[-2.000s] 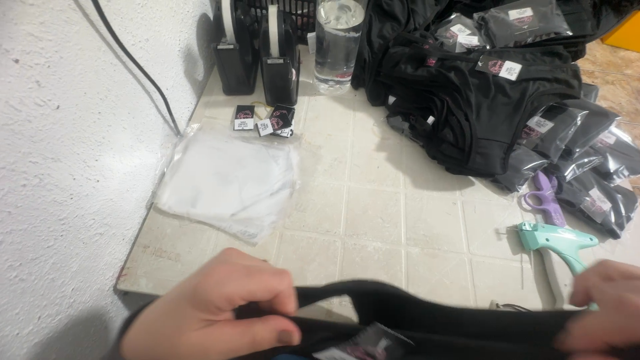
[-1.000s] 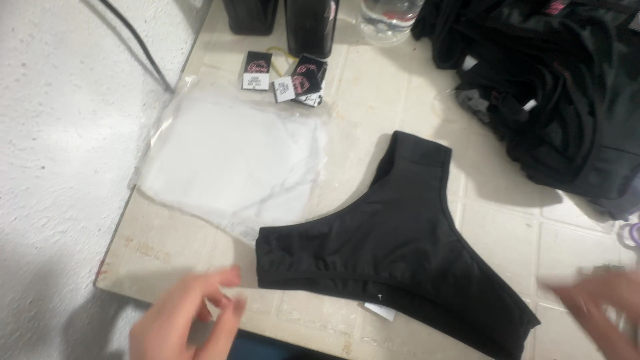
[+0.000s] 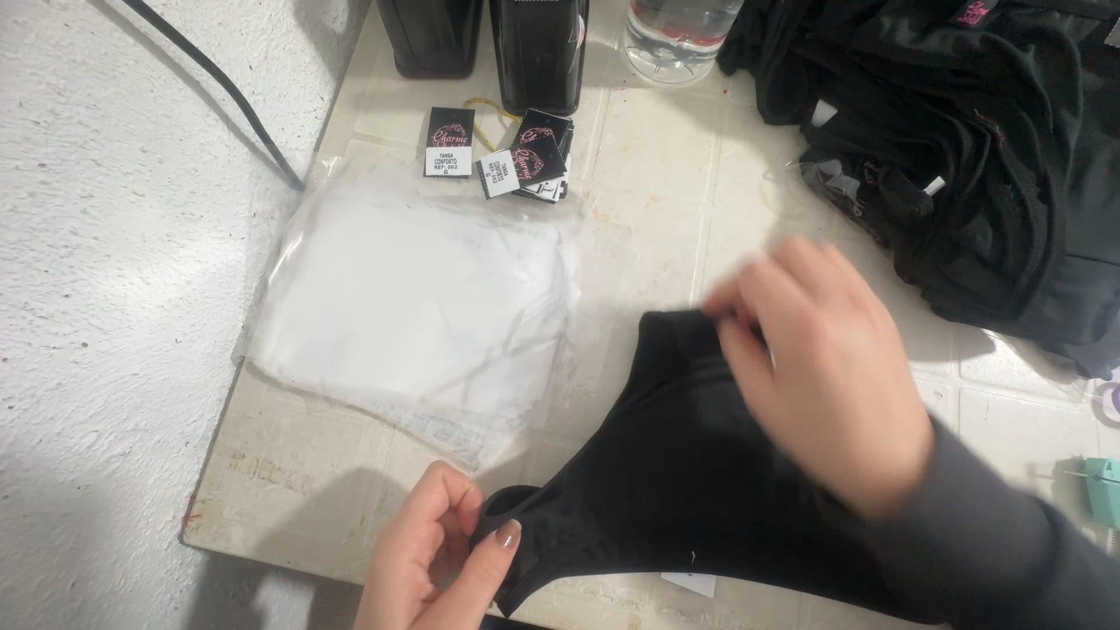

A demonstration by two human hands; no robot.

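Observation:
A black fabric panty (image 3: 682,472) lies spread over the table's front edge, with part of a white tag (image 3: 689,583) showing under its lower edge. My left hand (image 3: 446,547) pinches its left side end between thumb and fingers. At its narrow upper end is my right hand (image 3: 814,367), blurred, thumb and fingertips at the fabric edge; whether they grip it I cannot tell. Left of the panty lies a stack of clear plastic bags (image 3: 420,306). Above the bags are a black-and-white hang tag (image 3: 450,143) and a small pile of similar tags (image 3: 532,157).
Two black dispensers (image 3: 538,57) and a clear container of liquid (image 3: 678,39) stand at the back. A heap of black garments (image 3: 989,166) fills the upper right. A mint-green tagging gun (image 3: 1102,490) shows at the right edge. A textured white wall (image 3: 131,306) borders the table's left.
Two seconds ago both hands were at the black garment near the front; one second ago it lay flat with both hands off it. Now my left hand holds its side and my right hand has moved to its upper end.

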